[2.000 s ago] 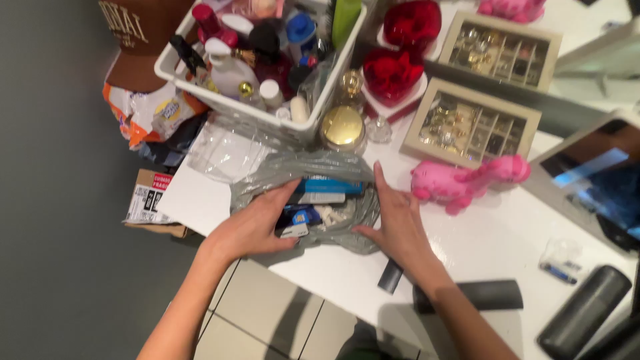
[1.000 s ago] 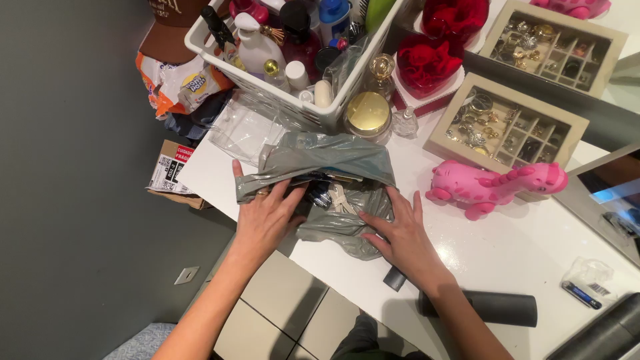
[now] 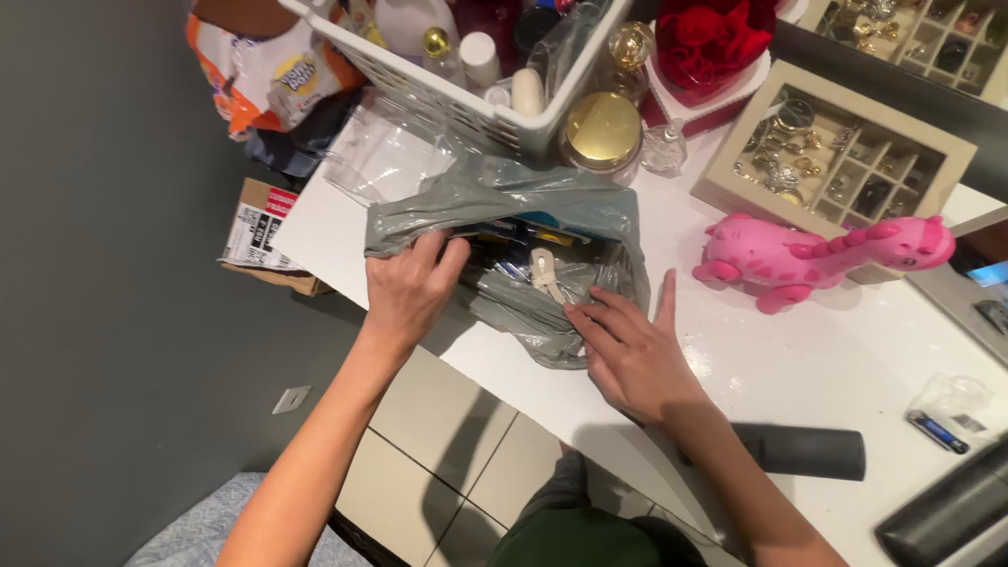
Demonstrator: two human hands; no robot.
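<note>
A grey plastic bag (image 3: 543, 189) lies on the white tabletop with its mouth towards me. Inside it show a white coiled cable (image 3: 543, 272), blue and yellow packaging and other small items partly hidden by the film. The fingers of my left hand (image 3: 409, 283) are curled over the bag's left rim and grip it. My right hand (image 3: 634, 346) rests on the lower right edge of the bag, fingers spread, the index fingertip near the cable's end; it does not plainly grip anything.
Behind the bag stand a white plastic basket (image 3: 472, 118) of bottles, a gold-lidded jar (image 3: 604, 130) and a small glass bottle (image 3: 663, 150). To the right are a jewellery box (image 3: 835, 150), a pink toy giraffe (image 3: 819, 256) and a black cylindrical object (image 3: 811, 451). A cardboard box (image 3: 264, 236) sits left, below table level.
The bag's mouth has been spread wider, and more of its contents show. My left hand has curled over the rim; the blue package seen clearly at first is now mostly covered.
</note>
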